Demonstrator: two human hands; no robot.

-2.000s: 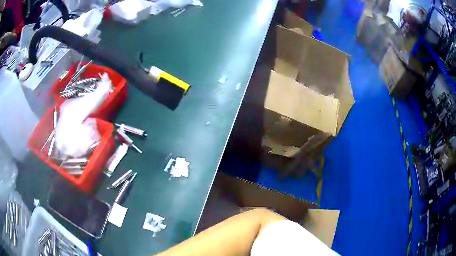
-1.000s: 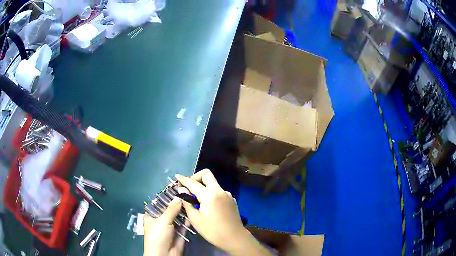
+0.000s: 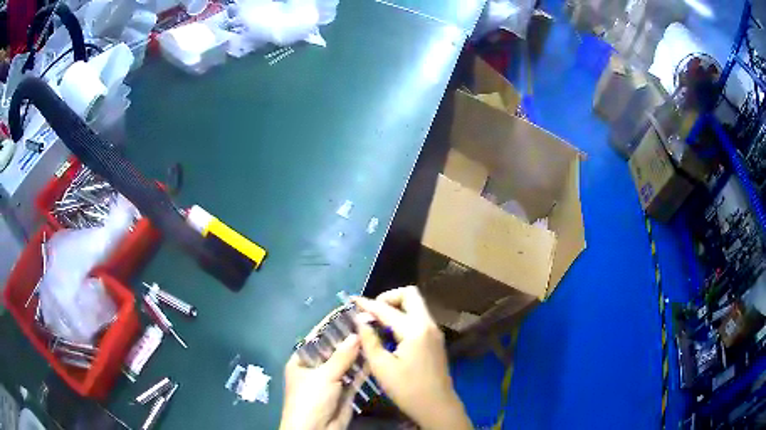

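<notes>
A bunch of silver cylindrical parts with thin shafts [image 3: 326,339] is held side by side over the bench's front edge at the bottom centre. My left hand [image 3: 316,393] grips the bunch from below, thumb on top. My right hand [image 3: 413,359] is at the right end of the bunch, touching it. A small dark blue and black pen-like tool [image 3: 385,335] shows partly between the fingers of my right hand. Its tip is hidden or too blurred to tell.
Two red bins [image 3: 128,314] with metal pieces and a plastic bag [image 3: 74,290] stand left. A black flexible arm with a yellow end [image 3: 233,243] reaches over the green bench [image 3: 277,143]. Loose parts [image 3: 172,301] and white scraps [image 3: 252,384] lie nearby. An open carton [image 3: 491,231] stands beyond the edge.
Since two seconds ago, both hands have come into view with the bunch of parts. Over the last second, the bench, bins and hands have shifted right in the picture as the view moved.
</notes>
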